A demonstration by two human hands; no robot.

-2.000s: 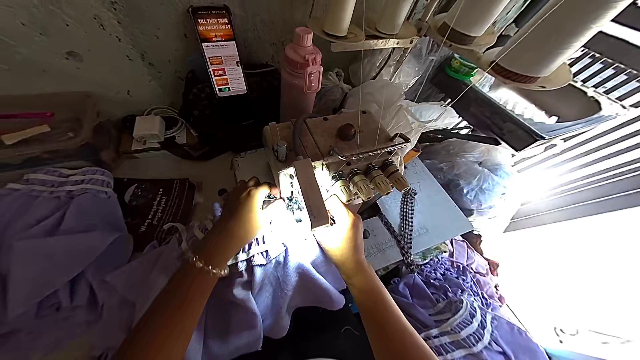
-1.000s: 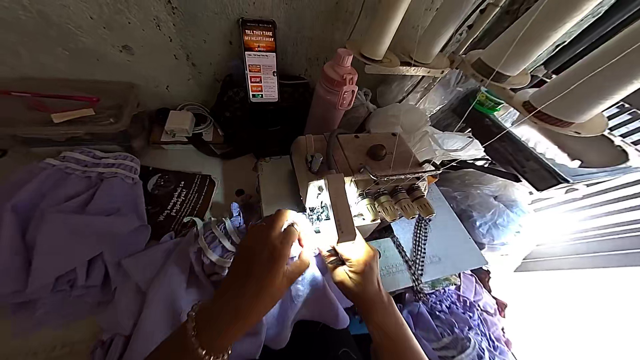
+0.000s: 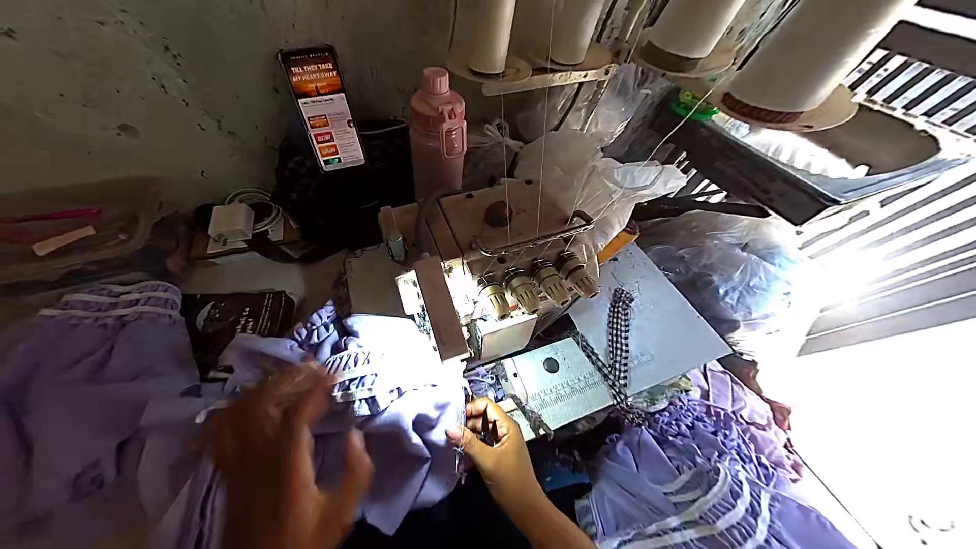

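A lavender garment with gathered white-banded elastic [image 3: 404,435] lies under the lit front of an overlock sewing machine [image 3: 488,229]. My right hand [image 3: 499,457] pinches the garment's edge near the machine's plate, and a small dark pointed tool [image 3: 486,428] shows between its fingers; its kind is unclear. My left hand [image 3: 282,457] is blurred, raised over the cloth at the left, fingers apart with nothing seen in them. Thread tension dials [image 3: 537,286] sit on the machine's front.
Thread cones [image 3: 801,61] stand above right, a pink bottle [image 3: 437,137] and a phone [image 3: 322,107] behind. More lavender garments lie at left [image 3: 114,381] and lower right [image 3: 686,488]. A black-and-white checked strip [image 3: 619,343] rests on the machine's metal plate. A plastic bag [image 3: 724,267] sits at right.
My left hand has come away from the machine's front toward the lower left. My right hand has moved down, pinching the cloth edge, and more of the metal plate shows.
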